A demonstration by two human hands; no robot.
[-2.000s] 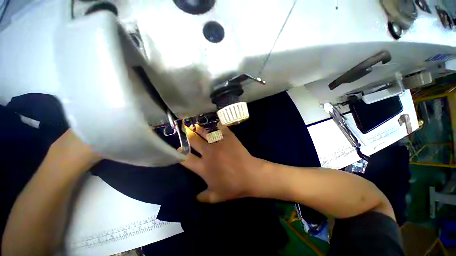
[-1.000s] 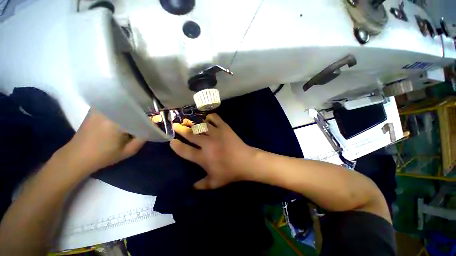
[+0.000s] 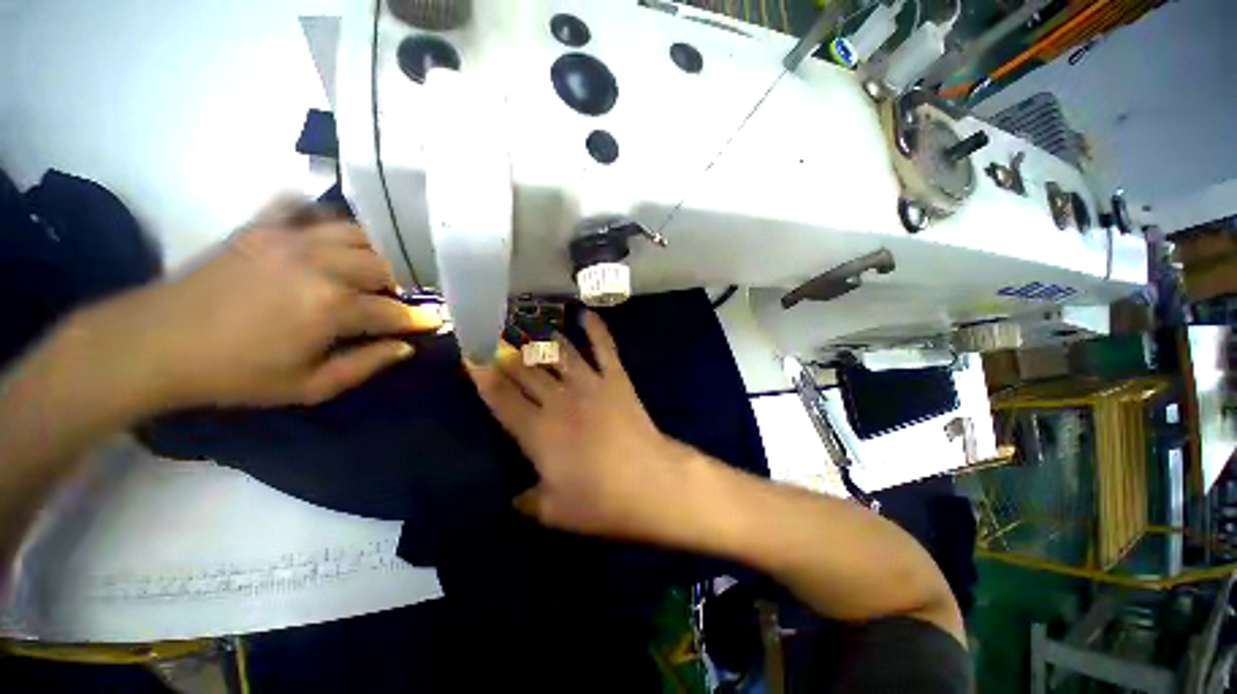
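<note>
The dark navy garment panel (image 3: 326, 441) lies under the machine head and spreads over the table and its front edge. My left hand (image 3: 258, 312) is slightly blurred, left of the needle area, with its index fingertip by the lit presser foot (image 3: 441, 315) and its thumb over the fabric; whether it pinches the cloth cannot be told. My right hand (image 3: 583, 434) lies on the panel right of the needle, fingers spread, fingertips near the small ribbed cream knob (image 3: 541, 353). The white machine head (image 3: 651, 149) hides the needle itself.
A printed scale (image 3: 258, 572) runs along the white table's front left. A dark heap (image 3: 82, 244) lies at far left. A black flat rectangle, perhaps a phone (image 3: 902, 399), and a slim silvery tool (image 3: 821, 414) are at right. Yellow frames (image 3: 1119, 475) stand beyond on green floor.
The view has shifted, showing more room at right. My left hand has come out from behind the machine head and moved up beside the needle area. My right hand stays spread on the fabric.
</note>
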